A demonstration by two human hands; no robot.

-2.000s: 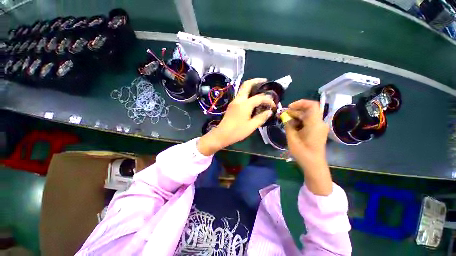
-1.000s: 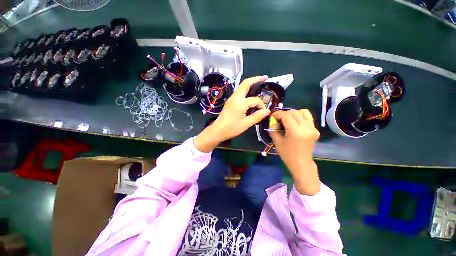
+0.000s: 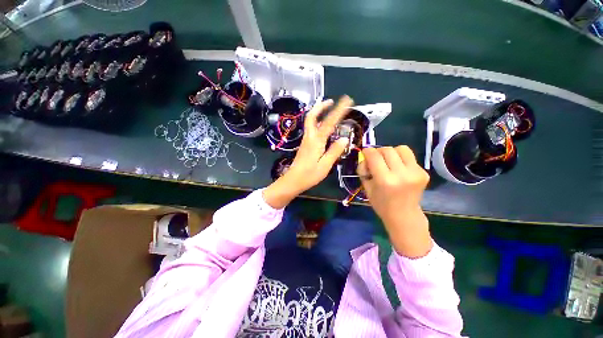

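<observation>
A black front camera module (image 3: 352,125) with a silvery part and wires is over an open white camera housing (image 3: 348,183) in front of me. My left hand (image 3: 316,146) holds the module at its left side, thumb on the silvery part, other fingers spread and blurred. My right hand (image 3: 395,179) is closed at the module's near right edge, its fingertips pinching a thin wire; a yellow band shows at a fingertip. The exact grip is partly hidden. Orange and dark wires with a pale connector (image 3: 346,202) hang at the housing's near side.
Two open housings (image 3: 242,109) with brackets stand left, another (image 3: 456,156) with its module right. Tangled white loops (image 3: 200,142) and rows of black modules (image 3: 79,72) lie farther left. A carton (image 3: 99,270) is beside my lap; red (image 3: 49,210) and blue (image 3: 525,272) stools stand below.
My left fingers have spread and lifted somewhat from the module. My right hand has moved from the module's right side to its near edge. The connector and wires at the housing's near side have come into view.
</observation>
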